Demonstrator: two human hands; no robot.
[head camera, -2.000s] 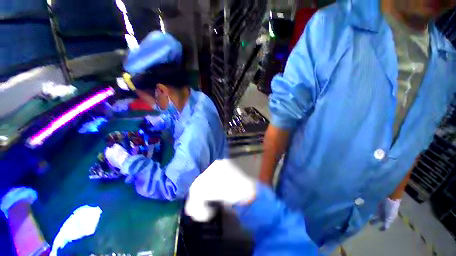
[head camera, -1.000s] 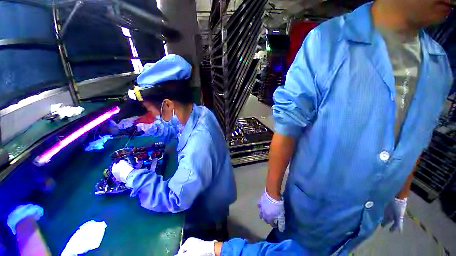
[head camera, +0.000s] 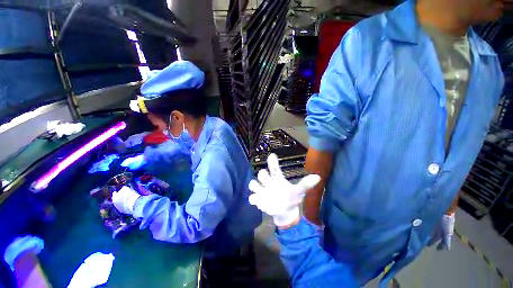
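Note:
My right hand (head camera: 281, 194), in a white glove with a blue sleeve, is raised near the middle of the view, right of the bench. Its fingers are spread and it holds nothing. My left hand is not in view. The green-topped bench (head camera: 163, 264) curves along the left. On it a crumpled white cloth (head camera: 93, 270) lies nearest. Farther along, a seated worker (head camera: 216, 180) in blue smock and cap bends over a circuit board (head camera: 115, 222). One white-gloved hand of that worker is at the board, the other beyond it.
A person (head camera: 394, 146) in an open blue smock stands close on the right, arms hanging. A glowing pink-violet tube lamp (head camera: 81, 154) crosses above the bench. A pinkish shape with a blue end (head camera: 27, 261) is at lower left. Racks (head camera: 247, 79) and stacked trays (head camera: 275, 146) stand behind.
My right hand dropped to the lower edge, then rose again with fingers spread. The seated worker's far hand has moved nearer the board. The view has shifted slightly.

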